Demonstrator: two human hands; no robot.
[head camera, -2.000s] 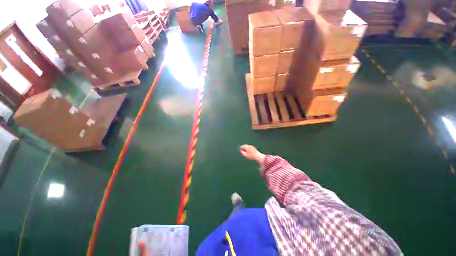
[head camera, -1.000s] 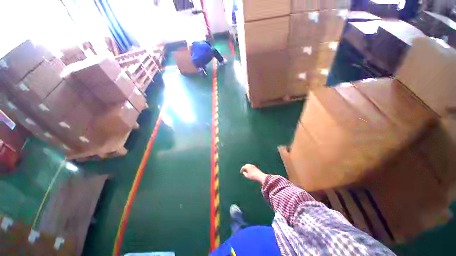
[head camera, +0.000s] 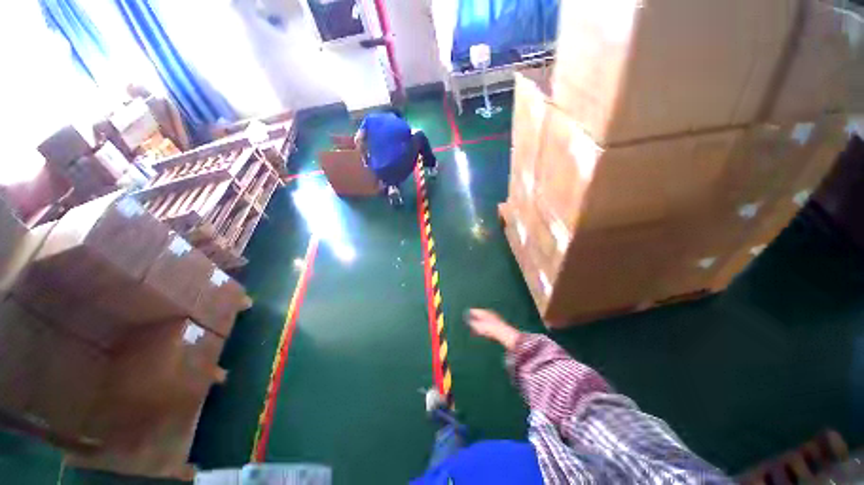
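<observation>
A pale white-grey flat object, maybe a stack of labels or sheets (head camera: 265, 476), shows cut off at the bottom edge, left of my blue-clothed body. My left hand is not visible; whatever holds the pale object is out of the picture. My right hand (head camera: 493, 328) hangs out in front over the green floor, small and a little blurred, with loosely bent fingers and nothing seen in it. Its sleeve is red-and-white checked.
Tall stacked cartons (head camera: 654, 199) stand close on the right. Cartons (head camera: 114, 313) and wooden pallets (head camera: 204, 185) line the left. Ahead, a person in blue (head camera: 387, 147) bends beside an open carton (head camera: 349, 172). Yellow-black and red tape (head camera: 434, 275) runs along the floor.
The view has moved forward along the aisle. The bending person, the wall and the blue curtains are nearer. The pale object has slid mostly below the bottom edge, and the finger on it has left view.
</observation>
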